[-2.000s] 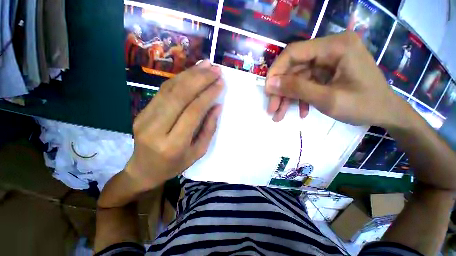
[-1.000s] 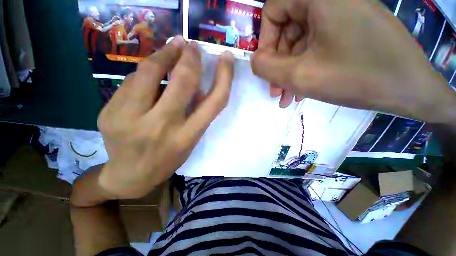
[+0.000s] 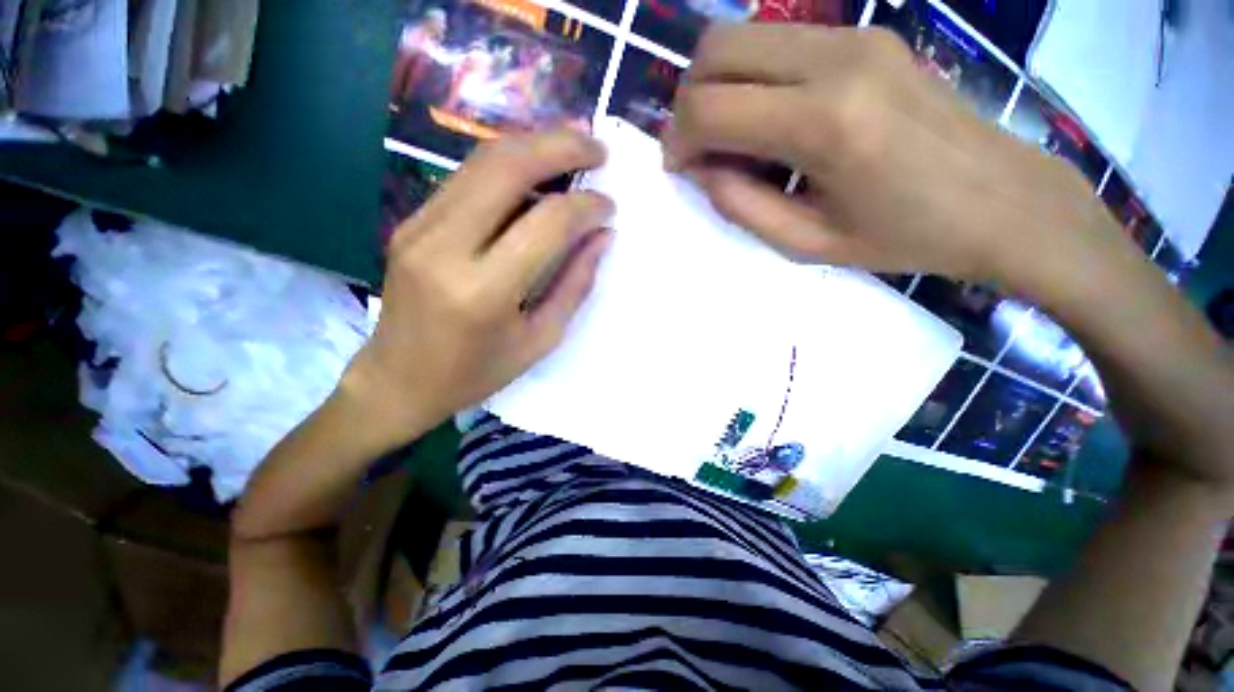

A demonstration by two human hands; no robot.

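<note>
A white panel (image 3: 677, 338) lies tilted over the printed sheet, its lower edge near my striped top. Green circuit boards (image 3: 731, 477), a thin dark wire, a small round part and a yellow-marked part (image 3: 788, 485) sit at its lower right end. My left hand (image 3: 501, 264) has its thumb and fingertips pinched on the panel's upper left corner. My right hand (image 3: 846, 149) is bent over the panel's upper edge with curled fingers. Its fingertips are partly hidden and blurred, and I cannot tell if they hold anything.
The printed picture sheet (image 3: 977, 392) covers the green bench (image 3: 291, 176). A stack of panels (image 3: 135, 54) stands at the upper left. White sheets (image 3: 1116, 108) lie at the upper right. A white waste heap (image 3: 223, 352) is below the bench at left; cardboard (image 3: 999, 604) is at lower right.
The panel now lies more slanted, with its lower right end nearer me. The right hand has shifted and curled over the upper edge. The left hand stays at the corner. The camera view has shifted.
</note>
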